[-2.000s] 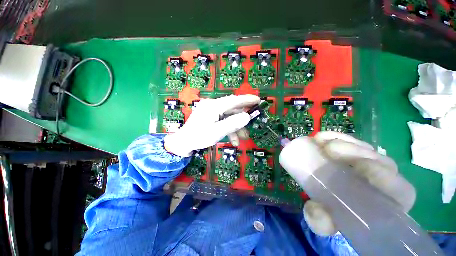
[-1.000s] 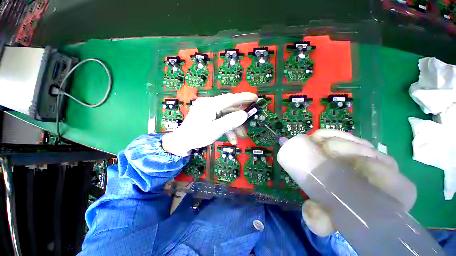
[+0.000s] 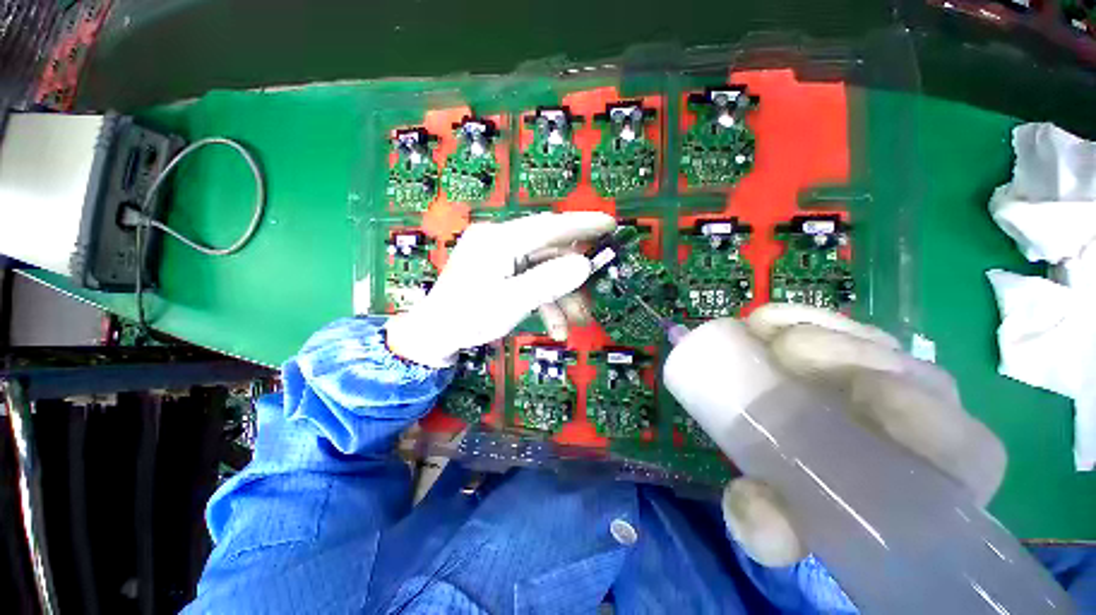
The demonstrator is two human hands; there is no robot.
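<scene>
My left hand (image 3: pixel 499 282), in a white glove, holds a green circuit board (image 3: pixel 633 297) by its black connector edge, tilted above the tray. My right hand (image 3: pixel 865 396), gloved, is wrapped around a large translucent whitish dispensing bottle (image 3: pixel 841 481). Its thin metal needle with a purple hub (image 3: pixel 674 330) points up and left, with the tip at or just over the held board's face; contact cannot be told. More boards stand in rows in the clear blister tray (image 3: pixel 881 228), over bright red liner (image 3: pixel 808 132). My left hand and the bottle hide some of them.
A pale box instrument (image 3: pixel 54 186) with a looped grey cable (image 3: pixel 258 192) is at the left on the green mat (image 3: pixel 313 132). Crumpled white wipes (image 3: pixel 1046 318) lie at the right. A dark green rail (image 3: pixel 481 42) runs across the back, with more boards at the top right corner.
The tray and mat sit slightly higher in the picture. The held board and needle have shifted slightly left and up, and the needle still points at the board. Both grips are unchanged.
</scene>
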